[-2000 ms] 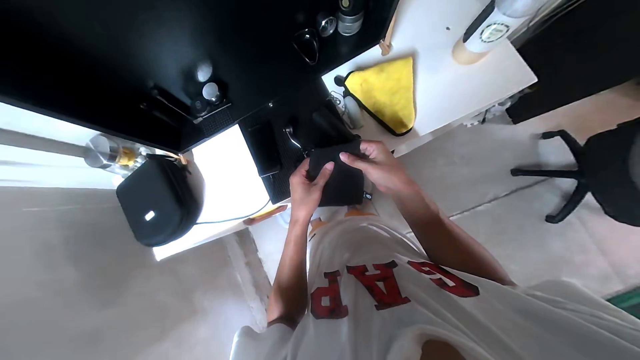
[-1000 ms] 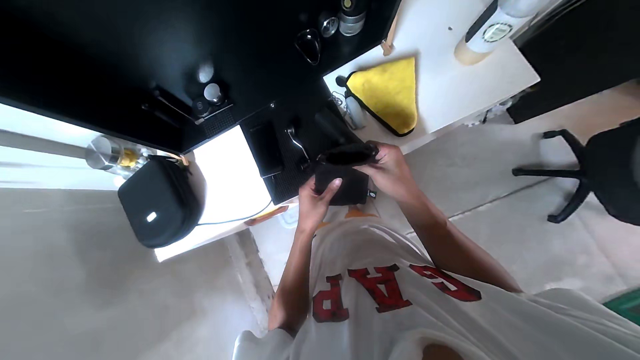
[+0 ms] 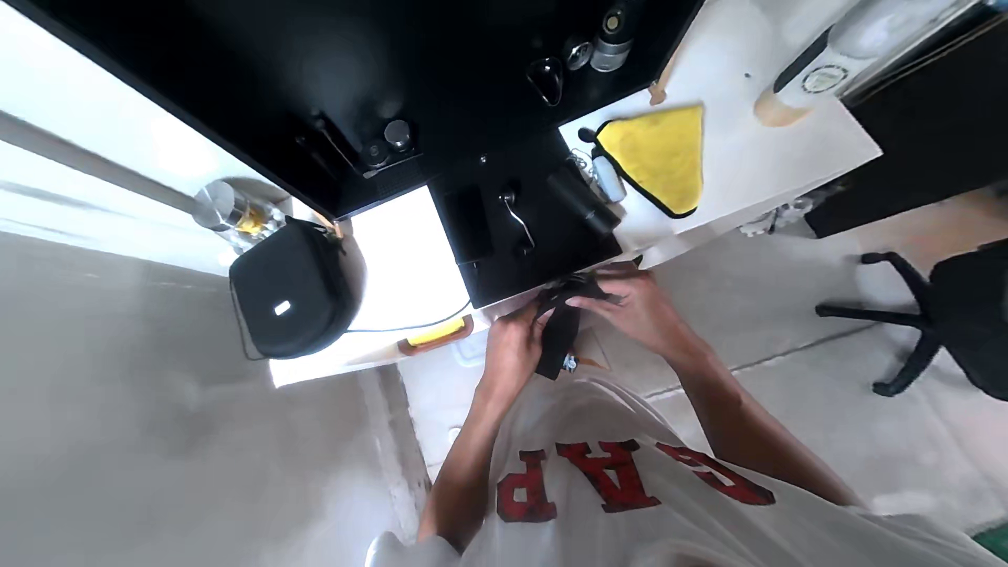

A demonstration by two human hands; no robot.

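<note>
Both my hands grip a black item, apparently a pouch or wallet, at the desk's front edge, close to my body. My left hand holds its left side, fingers curled around it. My right hand pinches its upper right part between thumb and fingers. The item's lower part hangs down between the hands. Just beyond lies a black mat bearing a curved metal piece, a dark flat rectangular item and a black cylindrical item.
A yellow cloth with black trim lies on the white desk beside a bottle. To the left are a black hard case and a glass jar. A wheeled chair stands on the floor at right.
The black item, flat between my hands two seconds ago and spread open at its top one second ago, now looks folded or bunched at the top. Both hands stay on it.
</note>
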